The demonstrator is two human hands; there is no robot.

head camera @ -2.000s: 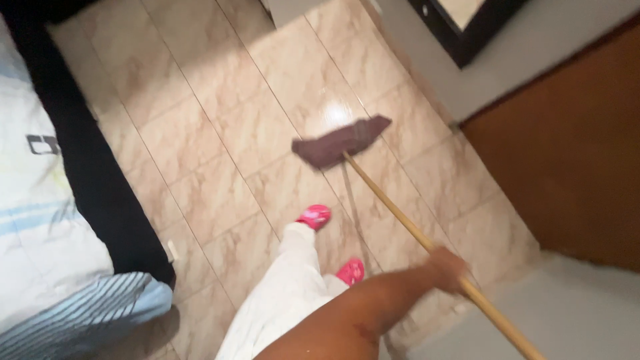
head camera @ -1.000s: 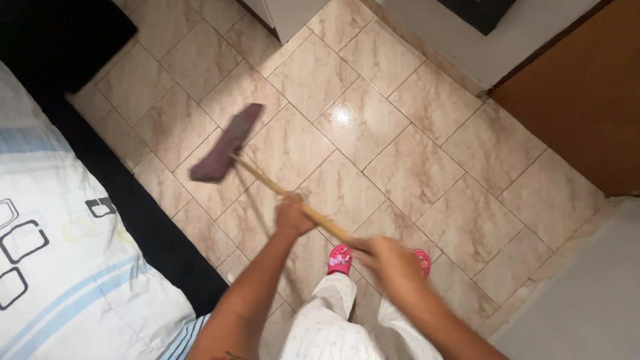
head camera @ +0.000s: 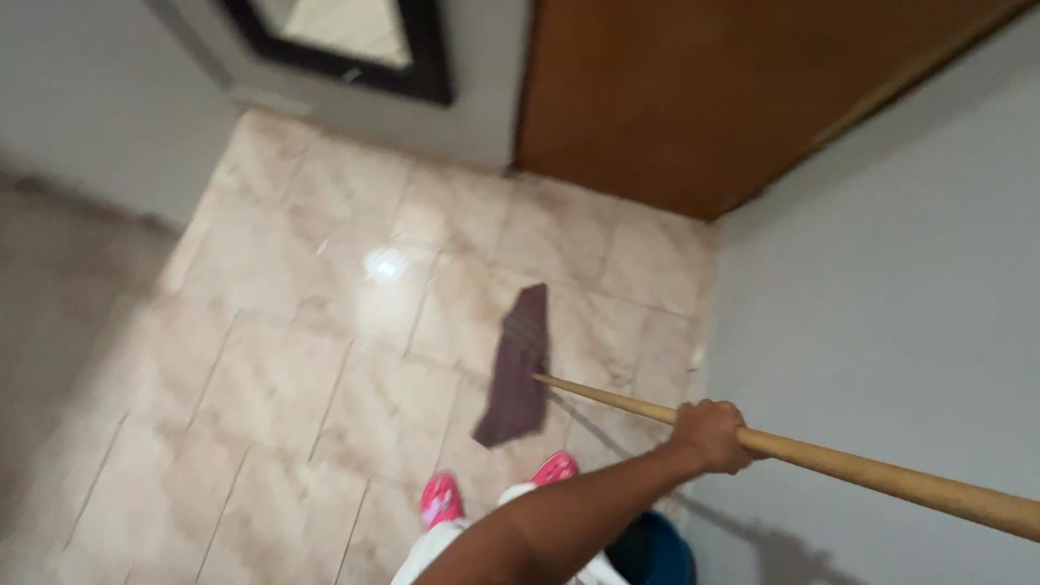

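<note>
My left hand [head camera: 711, 436] is wrapped around a light wooden pole [head camera: 617, 400], with the forearm reaching up from the bottom edge. At the pole's far end a dark purple cloth [head camera: 517, 378] covers the head of a floor mop or squeegee, which lies on the tiles ahead of my feet. The pole's near end runs out of view at the right edge. My right hand is outside the picture.
Pink clogs [head camera: 441, 500] are on my feet, near the cloth. A blue bucket [head camera: 670, 552] stands beside my legs at the right wall [head camera: 877, 325]. Ahead are a brown door [head camera: 666, 97] and a dark-framed mirror [head camera: 431, 57].
The cloth-covered head has moved away from beside the bed toward the door side. My right hand, on the pole one second ago, has left the view. The view has swung toward the door.
</note>
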